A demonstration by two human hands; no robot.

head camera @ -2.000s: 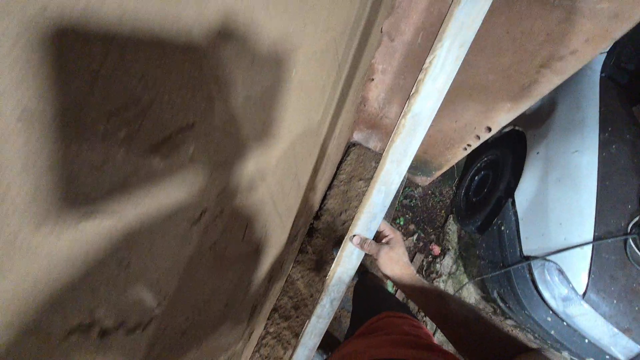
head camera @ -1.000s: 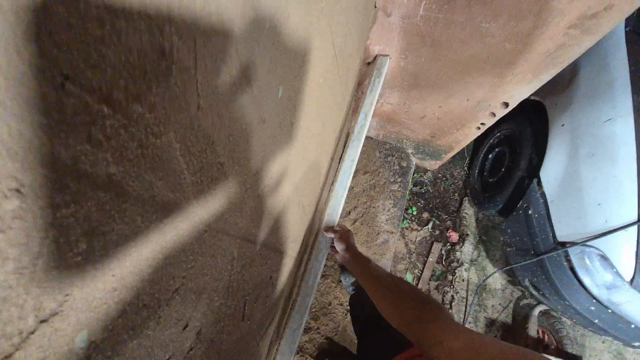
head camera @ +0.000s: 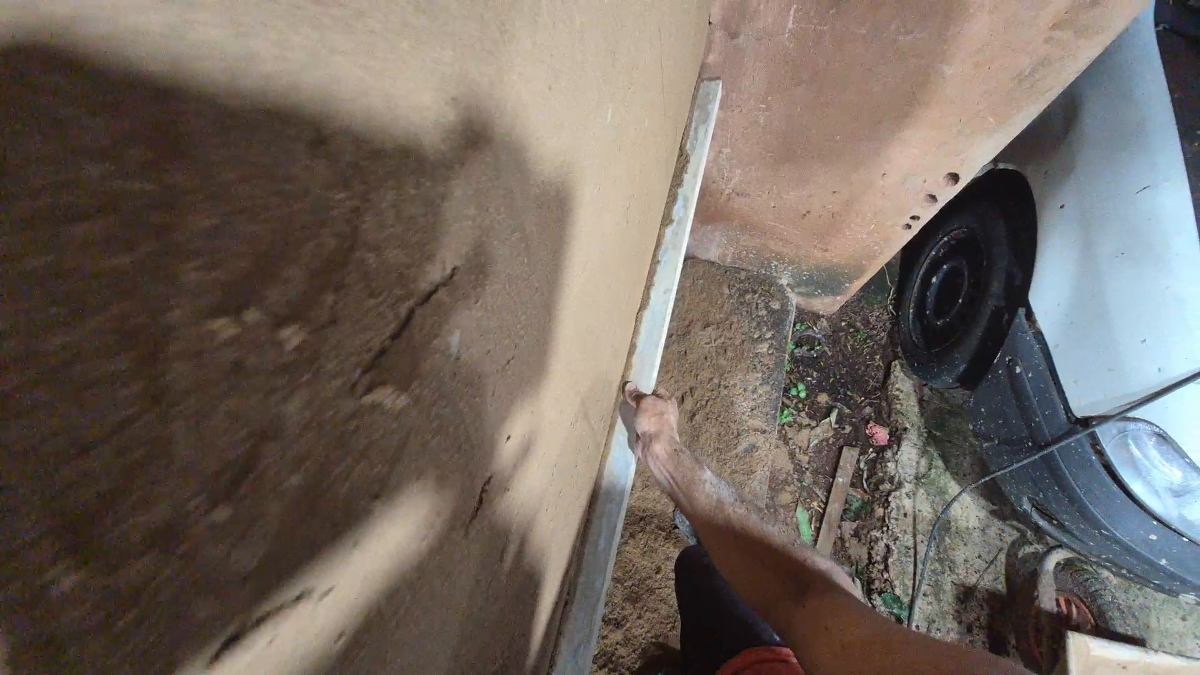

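A long, pale metal straightedge bar (head camera: 675,253) lies along the plastered wall (head camera: 600,122), its far end close to the corner with the reddish wall. My right hand (head camera: 652,412) grips this bar near its middle, with my forearm reaching in from the lower right. Damp-looking mortar shows along the bar's wall-side edge. The brown plaster to the left has a few dark cracks and lies largely under a broad shadow. My left hand is not in view.
The reddish wall (head camera: 816,122) stands ahead, with several small holes near its edge. Sandy ground (head camera: 722,347) runs below the bar. To the right are a wood strip (head camera: 837,502), a cable (head camera: 994,472), a white car (head camera: 1116,216) and a bucket-like container (head camera: 1055,600).
The bar, standing away from the wall two seconds ago, now lies along it. My right hand has moved with it toward the wall, still gripping it.
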